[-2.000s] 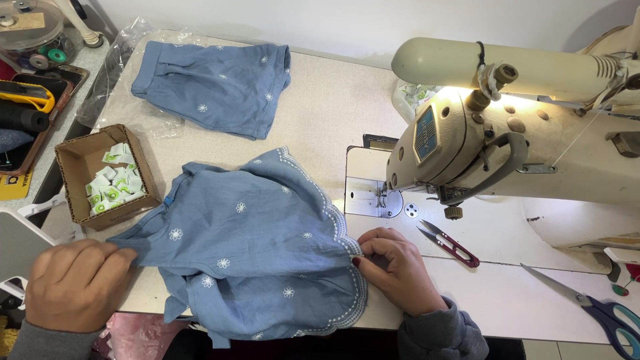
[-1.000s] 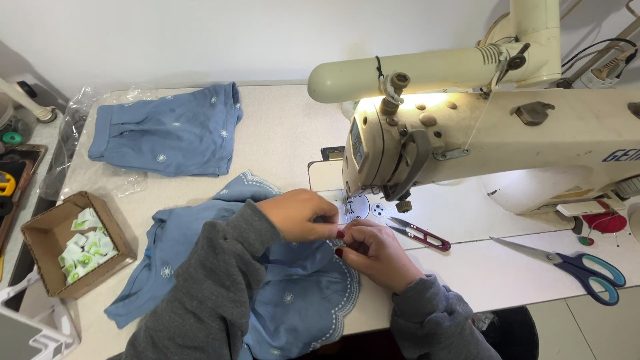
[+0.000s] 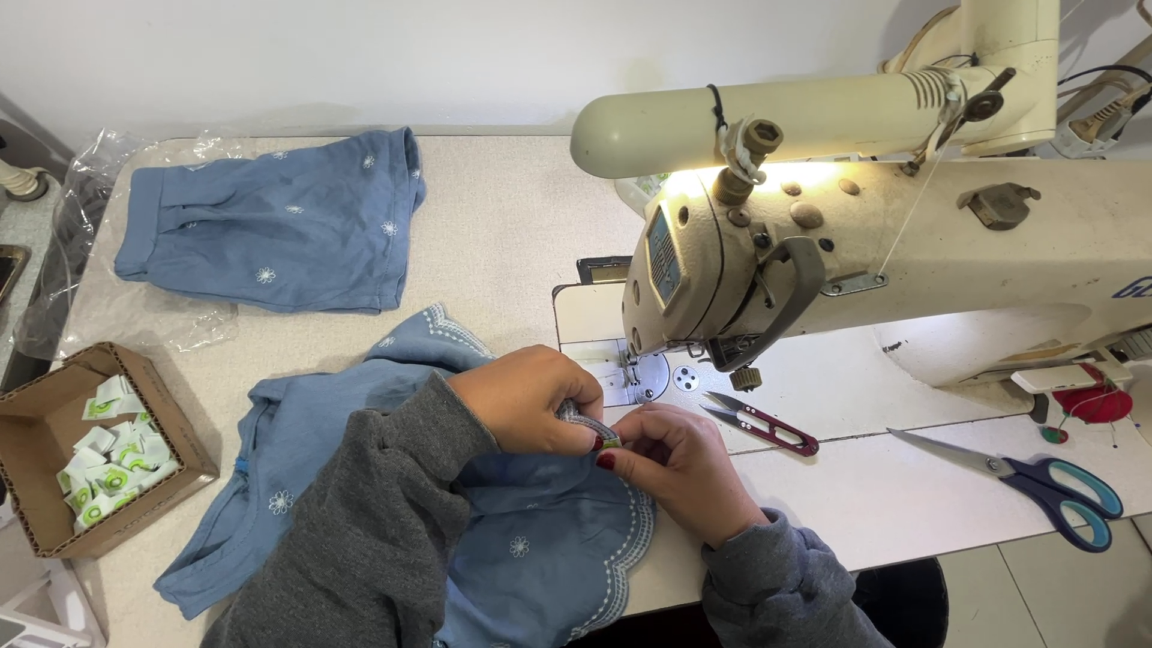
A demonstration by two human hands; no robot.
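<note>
A blue embroidered garment with a white scalloped edge (image 3: 540,549) lies on the sewing table, partly under my forearms. Above it, my left hand (image 3: 531,400) pinches a narrow, curled grey-and-white strip (image 3: 583,419); whether this is part of the garment's edge I cannot tell. My right hand (image 3: 688,468) meets it from the right, fingertips on the same strip's end, where a small yellow-green bit shows. Just behind the hands are the needle area and metal plate (image 3: 650,376) of a sewing machine (image 3: 774,252). Thread snips (image 3: 774,427) lie right of my right hand.
Blue shorts (image 3: 288,225) lie at the back left, partly over clear plastic. A cardboard box (image 3: 171,432) of white-and-green labels (image 3: 112,468) stands at the left. Scissors (image 3: 1026,477) and a red pincushion (image 3: 1093,403) are at the right.
Both hands, earlier apart at the garment's two sides, have come together near the needle area. The view has shifted. The left hand has let go of the garment's left end.
</note>
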